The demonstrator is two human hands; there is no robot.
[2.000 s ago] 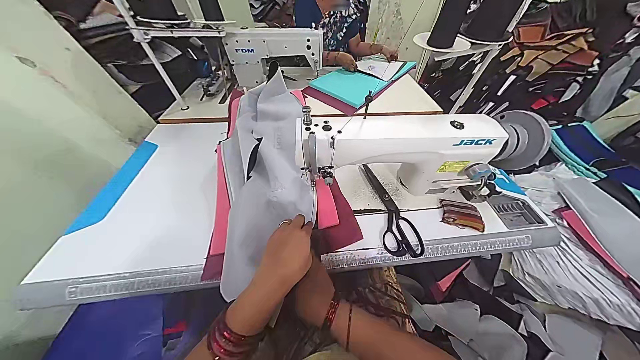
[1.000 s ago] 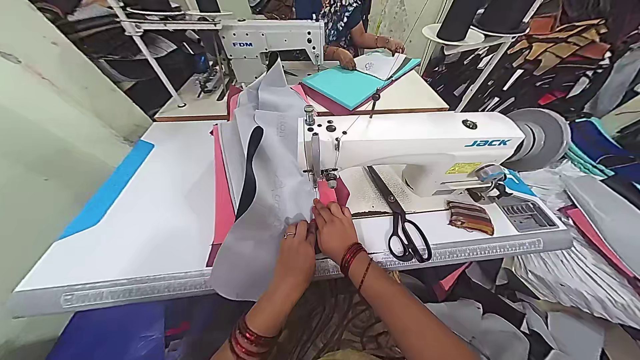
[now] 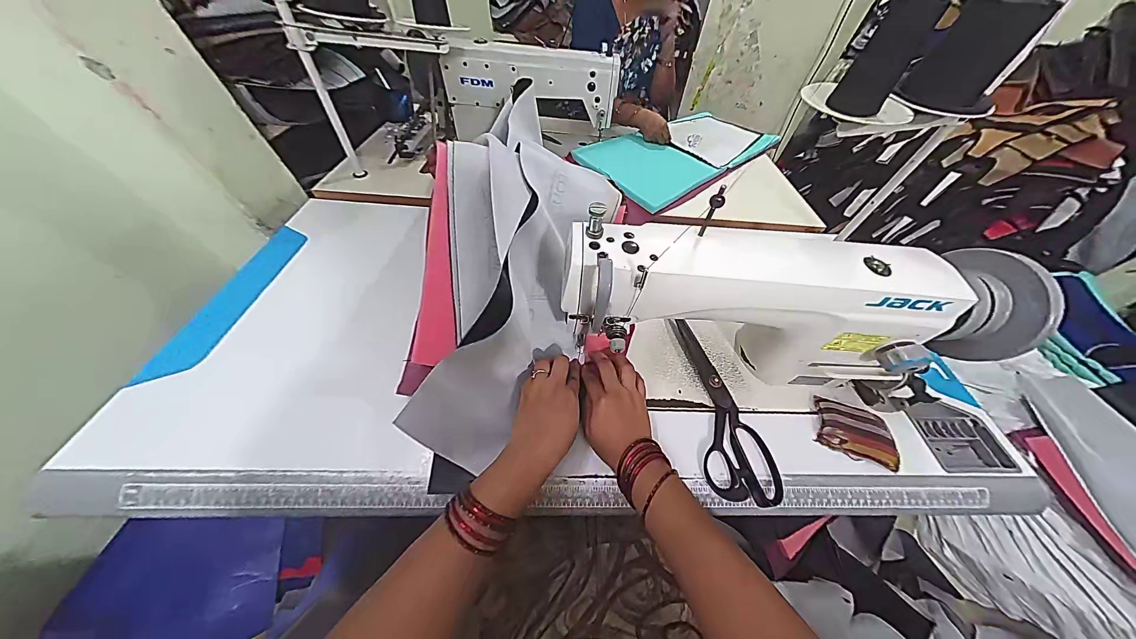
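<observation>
A white Jack sewing machine [image 3: 799, 284] stands on the white table. My left hand [image 3: 548, 404] presses on the grey fabric sheet [image 3: 475, 399] just in front of the needle area, fingers bent. Beside it, my right hand [image 3: 614, 399] has its fingertips at the presser foot, close to a bit of pink fabric. Whether either hand pinches the cloth is hard to see. The grey sheet and a black strip [image 3: 490, 311] lie over a pink fabric layer [image 3: 435, 302] left of the machine head.
Black-handled scissors [image 3: 723, 417] lie right of my hands, near a striped bundle [image 3: 856, 432]. A ruler tape [image 3: 355, 497] runs along the table edge. Behind are a second sewing machine [image 3: 528, 80], turquoise sheets [image 3: 652, 169] and a co-worker's hand [image 3: 652, 124]. Thread cones [image 3: 874, 53] stand at back right.
Two seconds ago my hands were together on the cloth's near edge; now both are side by side at the needle area. The grey sheet has shifted and folded, and a black strip shows more.
</observation>
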